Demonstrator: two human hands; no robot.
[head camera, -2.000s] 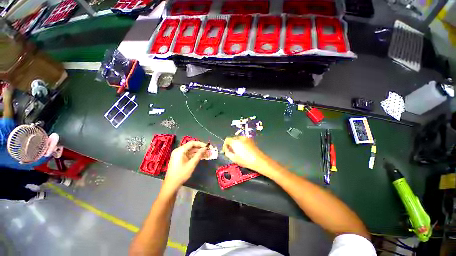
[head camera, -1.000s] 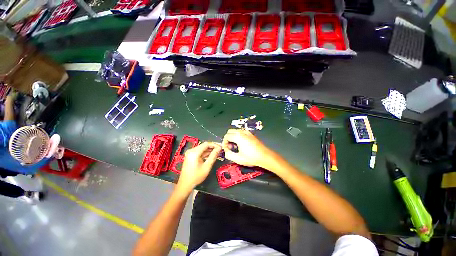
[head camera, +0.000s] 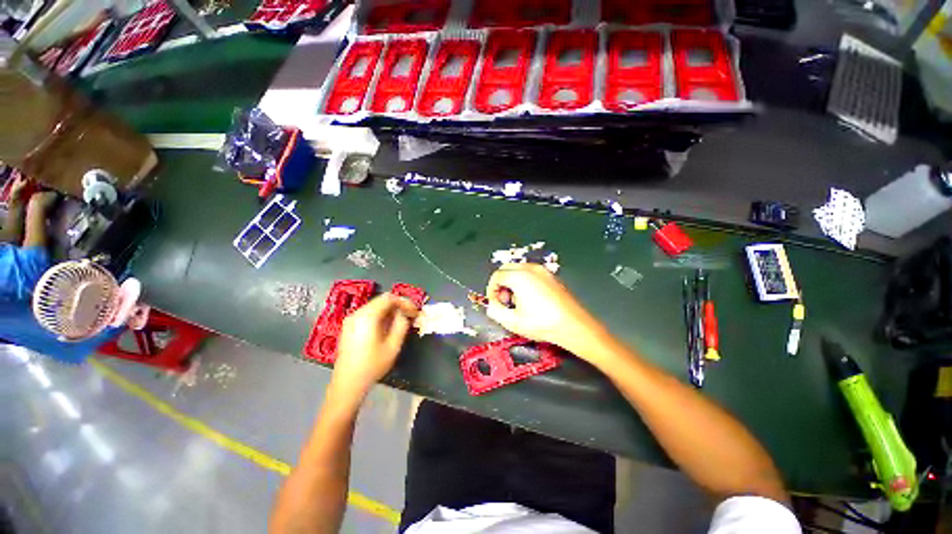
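Observation:
Red housings lie near the mat's front edge: one at left (head camera: 332, 332), one partly hidden behind my left hand, and one at right (head camera: 507, 364), below my right hand. My left hand (head camera: 374, 332) is over the middle housing, fingertips pinched together; what they hold is too small to tell. A crumpled pale scrap pile (head camera: 443, 319) lies between my hands. My right hand (head camera: 532, 304) is just right of it, fingers curled around a small dark thing, with a tiny reddish bit at the fingertips. White pieces (head camera: 525, 255) lie behind my right hand.
Tweezers (head camera: 690, 325), a red-handled tool (head camera: 711, 332), a boxed device (head camera: 770, 272) and a green electric screwdriver (head camera: 877, 430) lie at right. Tiny metal parts (head camera: 295, 300) and a divided frame (head camera: 267, 231) are at left. A blister tray (head camera: 522, 112) stands behind; a person's blue sleeve (head camera: 23, 273) shows far left.
My hands, close together one second ago, are now apart. My left hand has moved left over the middle housing, and the pale scraps between the hands are uncovered. The view has shifted slightly.

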